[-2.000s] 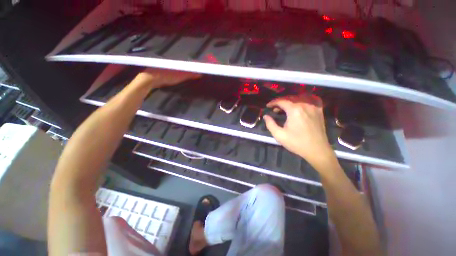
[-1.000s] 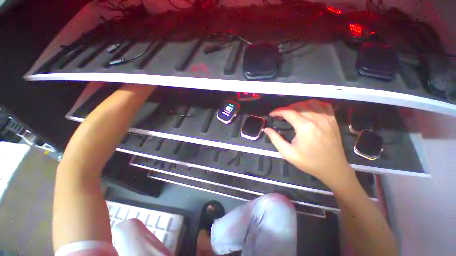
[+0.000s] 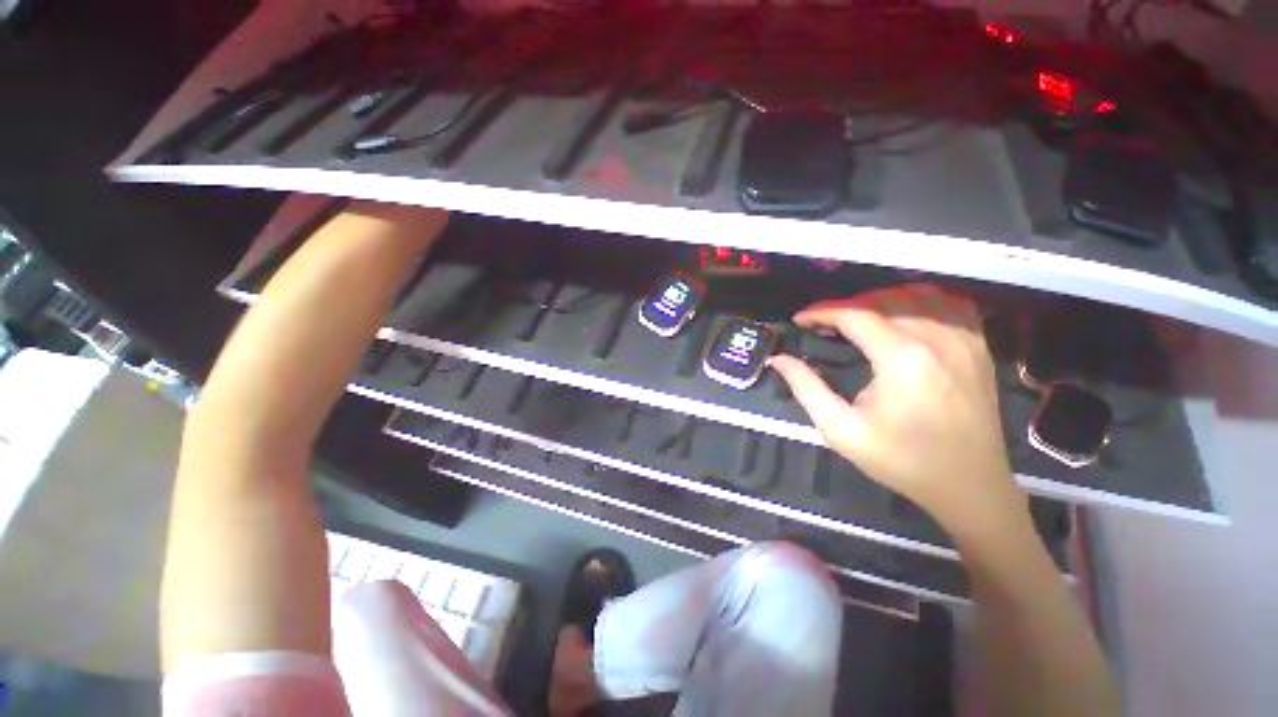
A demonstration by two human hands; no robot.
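Observation:
On the second shelf, two smartwatch bodies have lit screens: one smartwatch body point(image 3: 673, 304) and, to its right, another point(image 3: 739, 352). My right hand point(image 3: 904, 378) is beside the right-hand lit watch, thumb and forefinger apart, the thumb tip at its right edge; whether it grips anything is hard to tell. A dark smartwatch body point(image 3: 1071, 425) lies to the right of my right hand, with another partly hidden behind it. My left forearm point(image 3: 301, 406) reaches under the top shelf, and the left hand is hidden there.
The top shelf's white edge point(image 3: 561, 205) runs above both arms. Two dark watches point(image 3: 795, 161) and charging leads point(image 3: 407, 136) lie on it. Red digits point(image 3: 1058, 93) glow behind. Lower shelves lie below. A white compartment tray point(image 3: 477, 595) is on the floor by my foot.
The screen of the watch beside my right hand has lit up since one second ago; the left one lit up earlier. The view has shifted slightly. My right hand stays by the watch.

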